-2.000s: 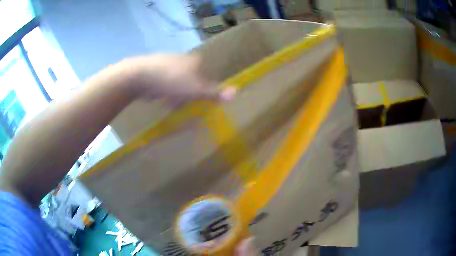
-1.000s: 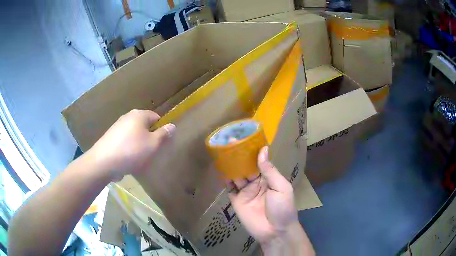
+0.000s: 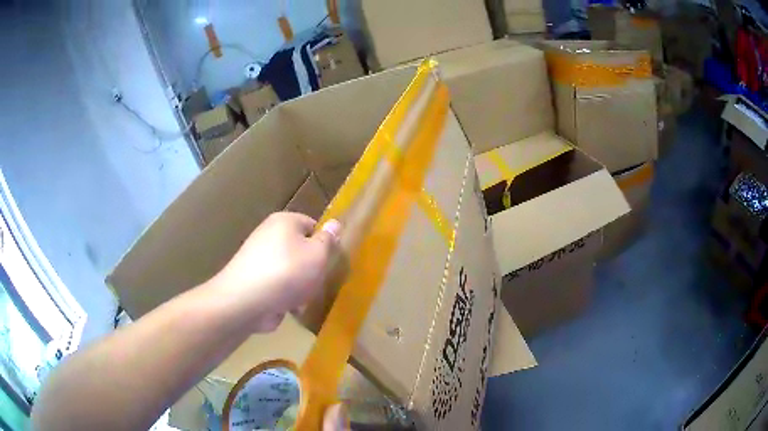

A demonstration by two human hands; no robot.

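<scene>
A large brown carton [image 3: 421, 295] with black printing stands open and tilted before me. Orange tape runs along its near rim. My left hand [image 3: 282, 261] grips that rim, thumb outside. A strip of packing tape [image 3: 370, 236] stretches from the far corner of the rim down to the tape roll [image 3: 263, 397] at the bottom edge of the view. My right hand [image 3: 335, 417] is mostly cut off by the bottom edge; only a fingertip shows at the roll, against the strip.
Another open carton [image 3: 560, 206] stands on the grey-blue floor [image 3: 573, 370] to the right. Stacked cartons [image 3: 615, 118] are behind it. A dark striped cloth [image 3: 295, 71] lies over boxes at the back. A window [image 3: 34, 303] is at the left.
The tape roll and my right hand have moved down and left, drawing out a longer strip. My left hand has shifted right along the rim. The carton's near side has turned.
</scene>
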